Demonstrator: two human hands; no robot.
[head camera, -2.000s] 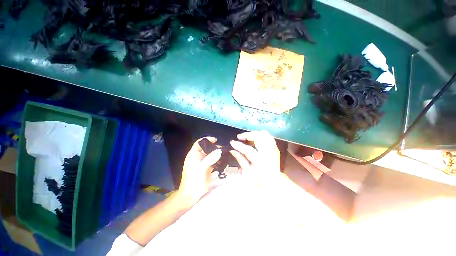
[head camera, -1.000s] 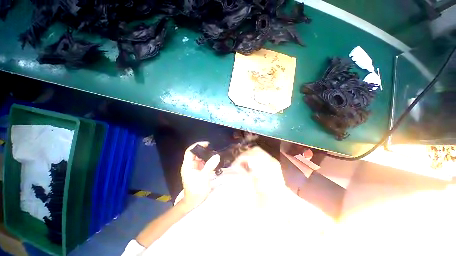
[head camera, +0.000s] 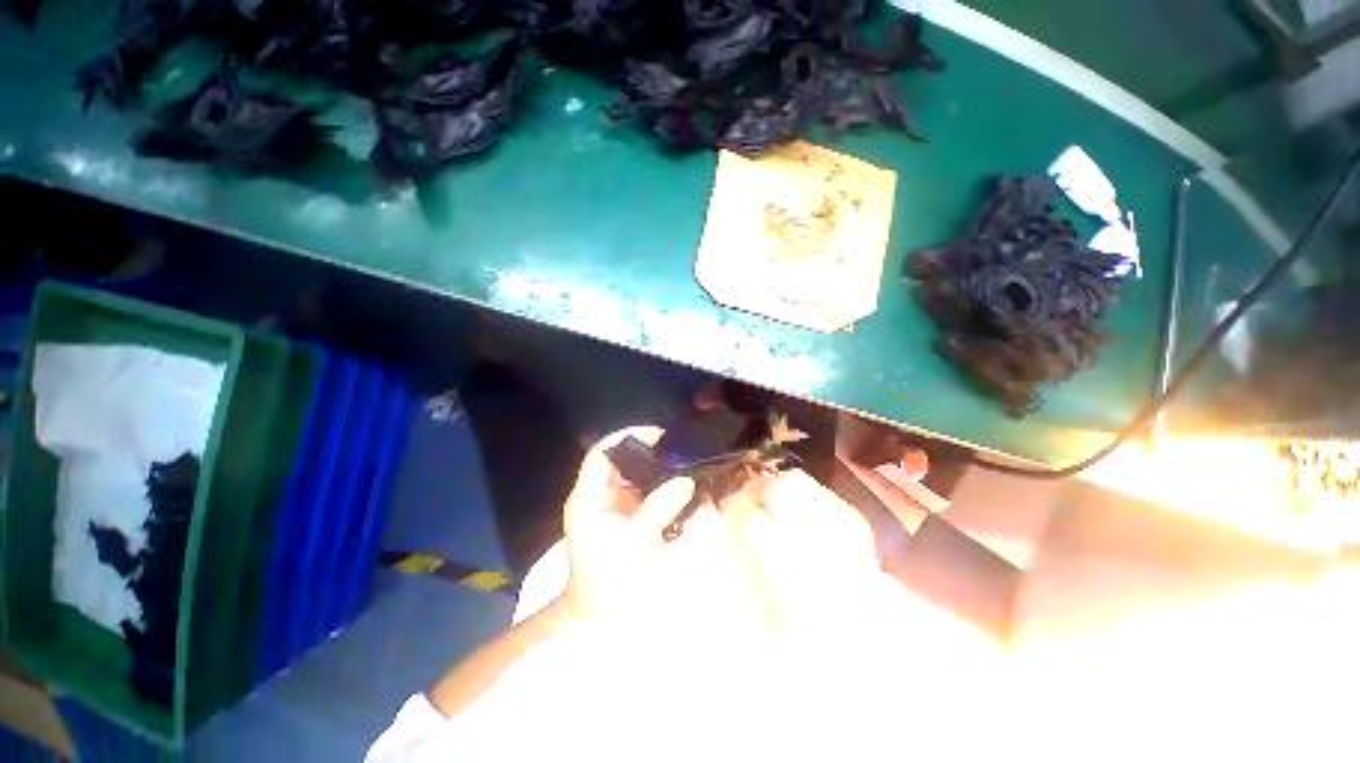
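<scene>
My left hand (head camera: 609, 522) is shut on a black moulded part (head camera: 650, 465), held between thumb and fingers over my lap, just below the bench edge. My right hand (head camera: 783, 522) is at the right end of the same part, where ragged dark flaps stick out. Glare washes out my right hand, so its fingers are hard to make out. Part of the black piece is hidden by my hands.
The green bench (head camera: 582, 298) carries a large heap of black parts (head camera: 448, 105), a cardboard pad (head camera: 798, 239) with brown crumbs, a stacked black bunch (head camera: 1022, 291) and white items (head camera: 1084, 184). A green tote (head camera: 209, 552) stands lower left by blue crates (head camera: 336, 522). A black cable (head camera: 1238, 313) curves right.
Both hands stay on the black part. My right hand has shifted right and slightly down, and ragged flaps now show above its fingers. The view has shifted a little.
</scene>
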